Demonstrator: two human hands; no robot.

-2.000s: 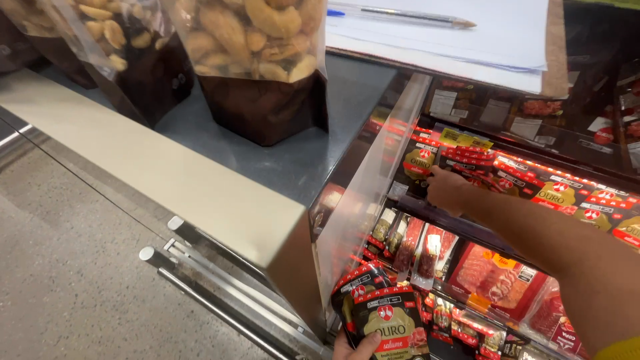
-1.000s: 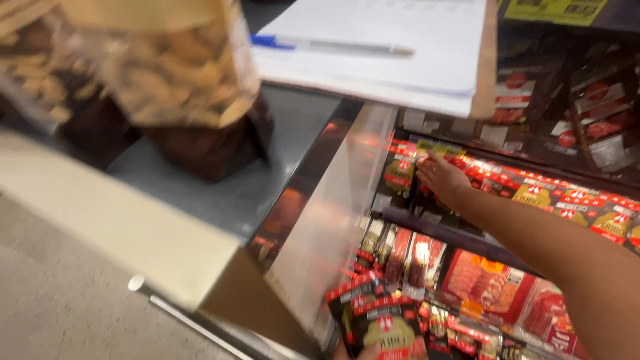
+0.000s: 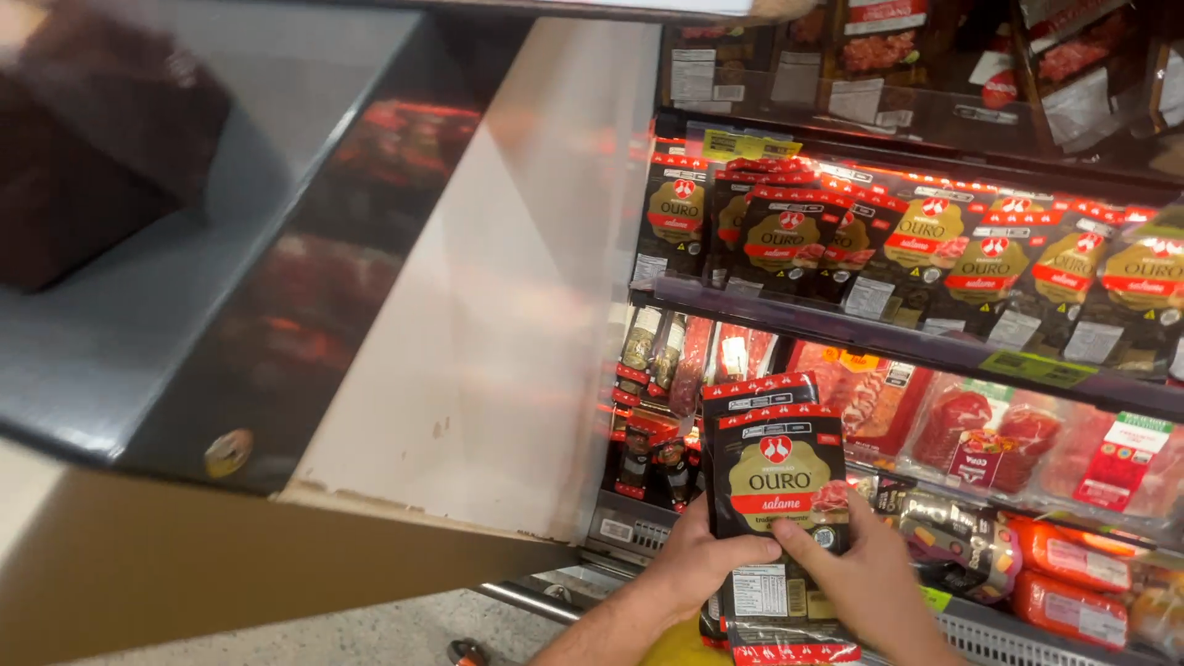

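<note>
Two or more black-and-red salame packets [image 3: 782,472] overlap in a small stack, held low in front of the refrigerated shelves. My left hand [image 3: 694,564] grips their left side, its thumb across the front packet. On their right side my right hand [image 3: 856,564] also holds them, thumb on the front face and fingers behind. Both thumb tips nearly meet at the packet's middle. Behind and above, a row of matching salame packets [image 3: 990,264] stands upright on a shelf. Sliced meat packs [image 3: 985,430] lie on the shelf just behind the held packets.
A pale side panel [image 3: 462,305] closes off the display on the left. Beside it is a grey counter top [image 3: 120,361] with a dark bag bottom [image 3: 92,148]. Shelf rails [image 3: 832,324] carry yellow tags. Orange-red packs [image 3: 1068,610] sit at lower right, and a metal rail [image 3: 532,603] runs near the floor.
My right hand has come down from the upper salame row to the packets in my left hand and now grips them too. The view has shifted toward the shelves.
</note>
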